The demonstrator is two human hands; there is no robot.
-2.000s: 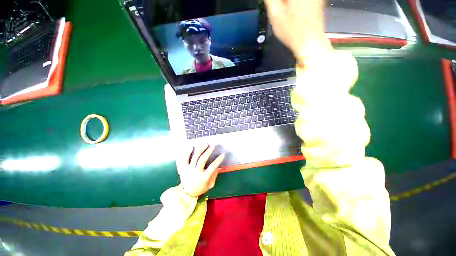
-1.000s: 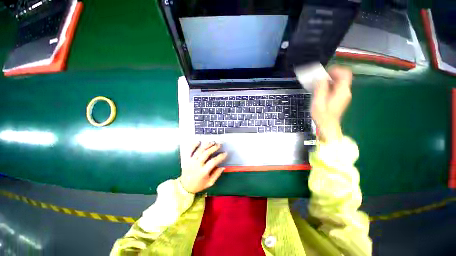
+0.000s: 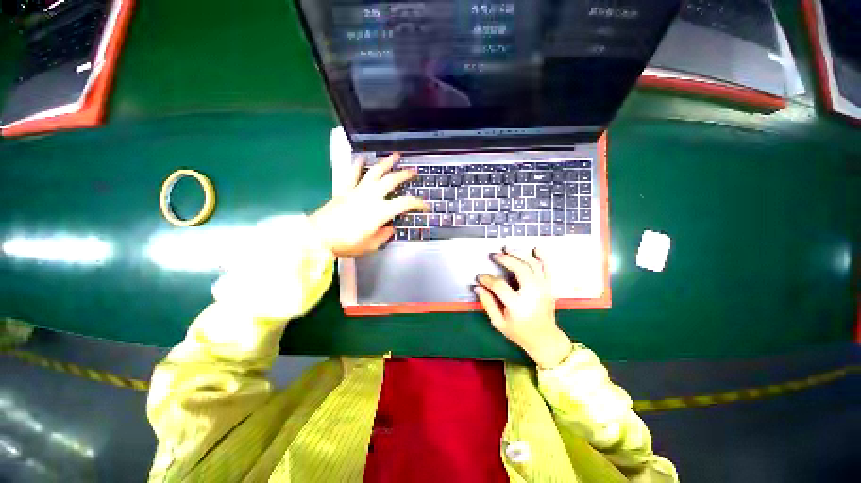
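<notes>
The open silver laptop lies in front of me on an orange-red tray. Its screen is dark with rows of small pale text. My left hand is spread over the left part of the black keyboard, holding nothing. My right hand rests with its fingers apart at the touchpad area below the keys, holding nothing. A small white block lies on the green bench right of the laptop.
A yellow tape roll lies on the green bench left of the laptop. Another laptop on an orange tray is at the far left. More laptops are at the back right and right edge.
My right hand has put down the white block and moved to the touchpad area. My left hand has moved up from the palm rest onto the keys. The camera picture gave way to a text menu.
</notes>
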